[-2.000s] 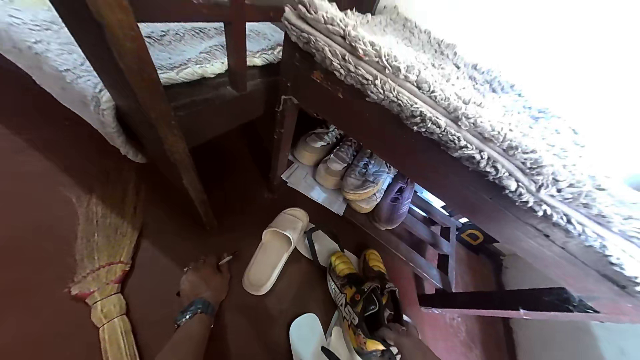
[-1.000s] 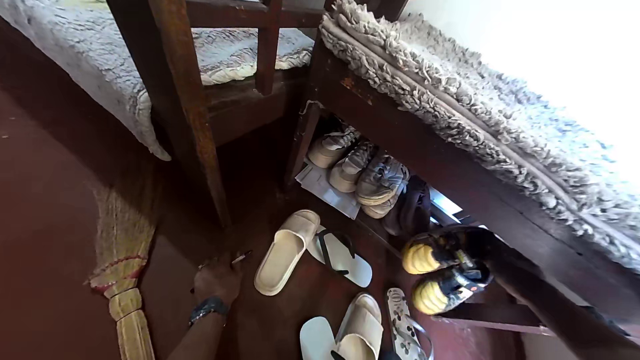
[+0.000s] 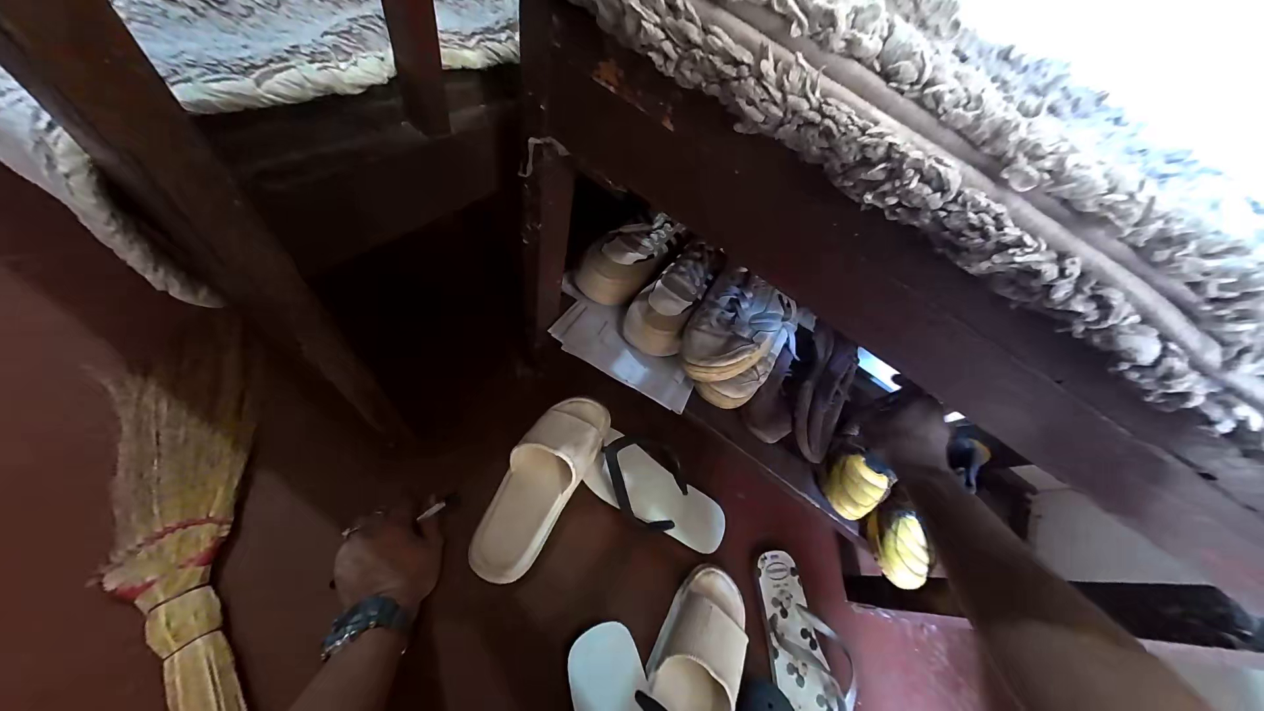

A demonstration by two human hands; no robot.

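My right hand (image 3: 904, 430) is at the low slatted shelf, on the pair of shoes with yellow soles (image 3: 857, 484); its fingers are mostly in shadow. Left of that pair stand dark shoes (image 3: 825, 390), grey-white laced sneakers (image 3: 736, 331) and beige-toed sneakers (image 3: 617, 267). My left hand (image 3: 388, 558), with a watch on its wrist, is low over the red floor and holds a small white stick-like object (image 3: 432, 511) between its fingers. Beside it lie a beige slide sandal (image 3: 528, 504) and a white flip-flop with black straps (image 3: 657, 499).
A straw broom (image 3: 183, 494) lies at the left. Nearer the bottom are another beige slide (image 3: 701, 632), a white flip-flop (image 3: 604, 667) and a patterned flip-flop (image 3: 790, 627). A dark wooden beam (image 3: 839, 237) under a shaggy cover overhangs the shelf. A wooden post (image 3: 227, 237) slants down at left.
My right hand has carried the yellow-soled shoes from among the floor sandals up to the shelf, beside the dark shoes. The left hand has stayed low beside the beige slide.
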